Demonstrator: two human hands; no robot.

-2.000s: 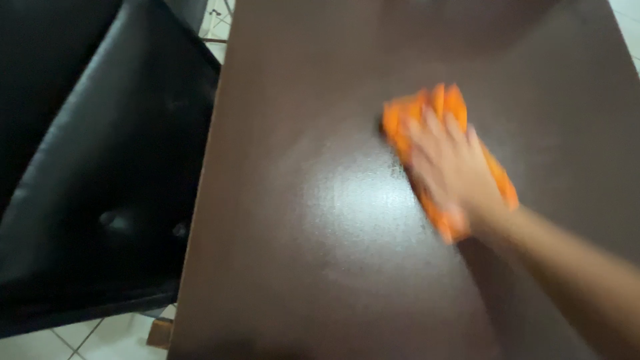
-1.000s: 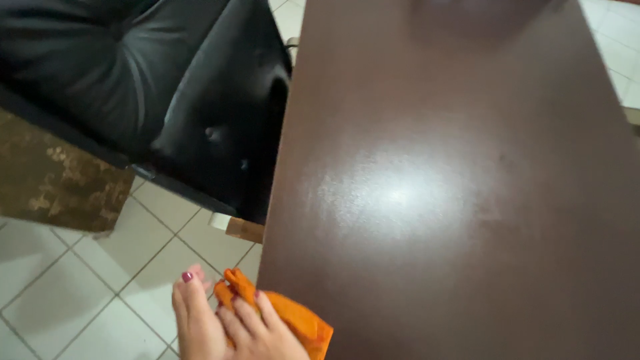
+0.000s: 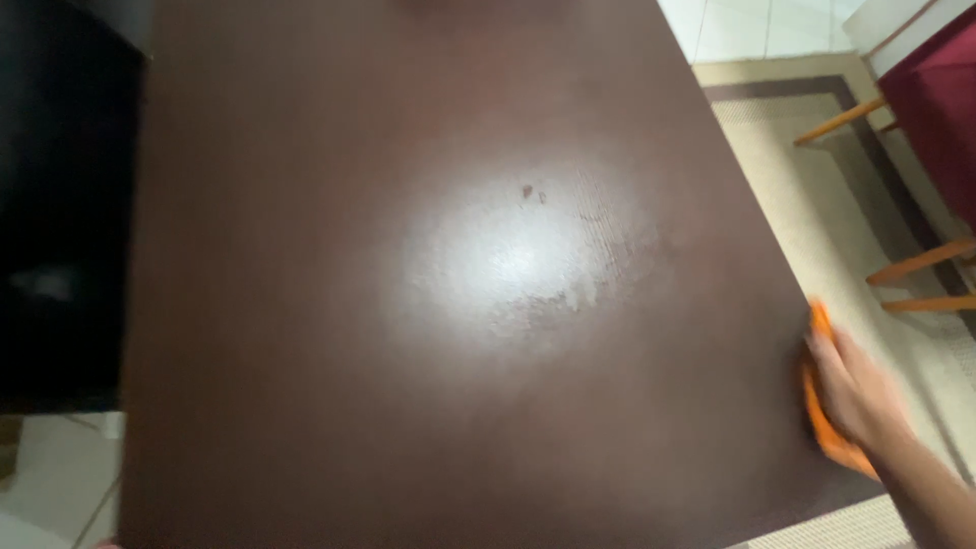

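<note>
At the right edge of the dark brown tabletop (image 3: 343, 305), my right hand (image 3: 858, 389) holds an orange cloth (image 3: 827, 435). The cloth lies against the table's edge near its lower right corner, partly under the fingers. Hand and cloth are blurred. Streaks and small dark spots show in the bright reflection around the middle of the tabletop. A sliver of what looks like my left hand (image 3: 107, 544) shows at the bottom left border; the rest is outside the view, so its hold cannot be told.
A black padded chair (image 3: 61, 229) stands close along the table's left side. To the right, a dark red chair (image 3: 934, 114) with wooden legs stands by a beige rug (image 3: 778, 175) with a dark border stripe. White floor tiles (image 3: 61, 480) show at the lower left.
My right hand, with the orange cloth, was over the tabletop two seconds ago and is now at the right edge. One second ago the cloth was at the table's lower left. The view has shifted.
</note>
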